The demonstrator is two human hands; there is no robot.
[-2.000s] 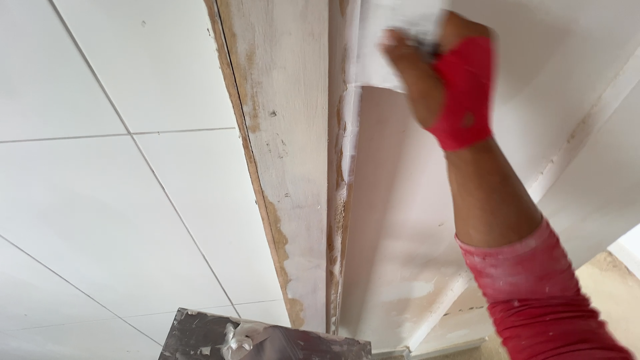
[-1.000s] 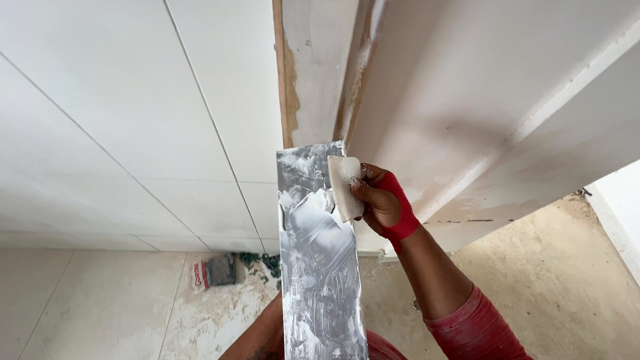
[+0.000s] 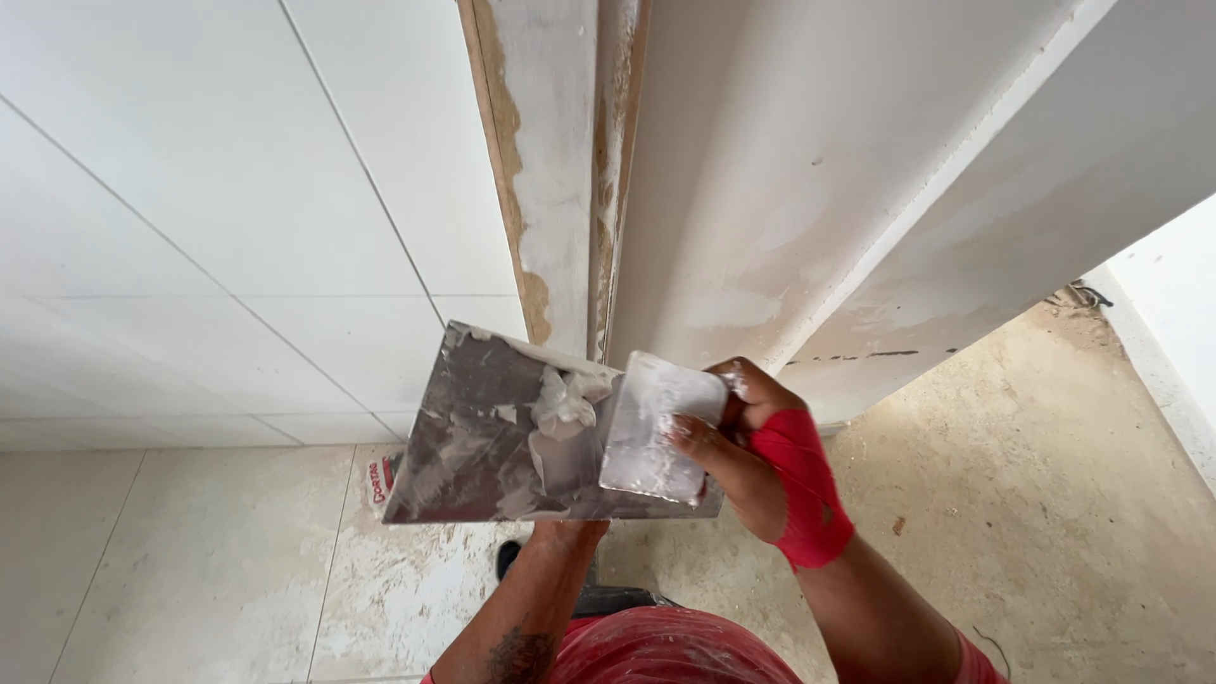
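My right hand [image 3: 760,446], wrapped in red cloth at palm and wrist, grips a flat, pale scraper blade [image 3: 655,427] smeared with white compound. The scraper overlaps the right part of a broad metal plastering board [image 3: 465,427], which carries a lump of white joint compound [image 3: 568,401] and thin smears. My left forearm reaches up beneath the board, and my left hand is hidden under it. Above the board runs a narrow white-coated wall edge [image 3: 556,142], with brown patches along its left side and a rough groove at its right.
White tiled wall [image 3: 237,190] stands at left. A smooth plastered wall [image 3: 741,190] with a raised strip is at right. Below lies a dusty floor [image 3: 997,475], with a red-and-white package [image 3: 378,483] partly behind the board. Debris [image 3: 1078,296] lies near the far-right wall base.
The board has turned from lengthwise to crosswise since one second ago. My right hand, raised at the wall two seconds ago, is now low over the board with the scraper.
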